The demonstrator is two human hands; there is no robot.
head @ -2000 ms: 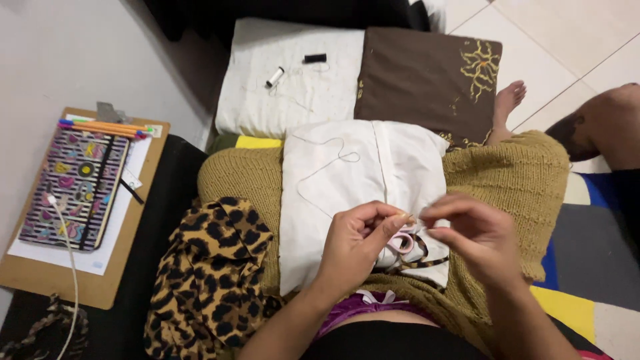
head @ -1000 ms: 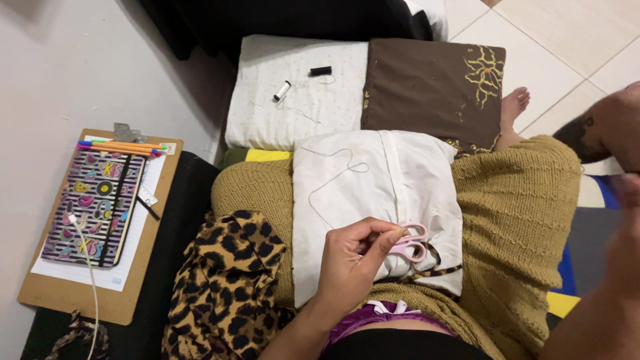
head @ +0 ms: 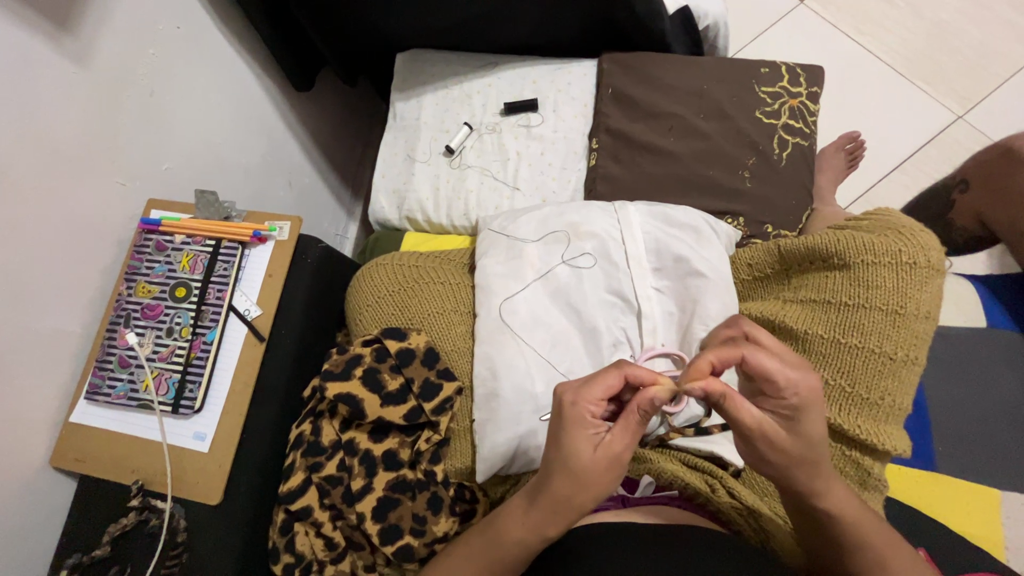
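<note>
A white cushion lies on my lap over a mustard knitted blanket. Above its lower right part my left hand and my right hand meet, thumbs and forefingers pinched tip to tip. Whatever is pinched there is too small to make out. Pink-handled scissors show behind the fingertips, and a pointed metal tip peeks out left of my left hand. A dark thread runs in a loose curve over the cushion toward my left hand. A narrow patterned strip lies under my hands.
Black and white thread spools rest on a pale cushion beside a brown cushion. Leopard-print fabric is at my left. Further left, a clipboard carries a notebook and pens. Another person's leg is at right.
My right hand, raised off to the right one second ago, is back at my left fingertips. The scissors' handles, plainly visible then, are now partly covered by the fingers.
</note>
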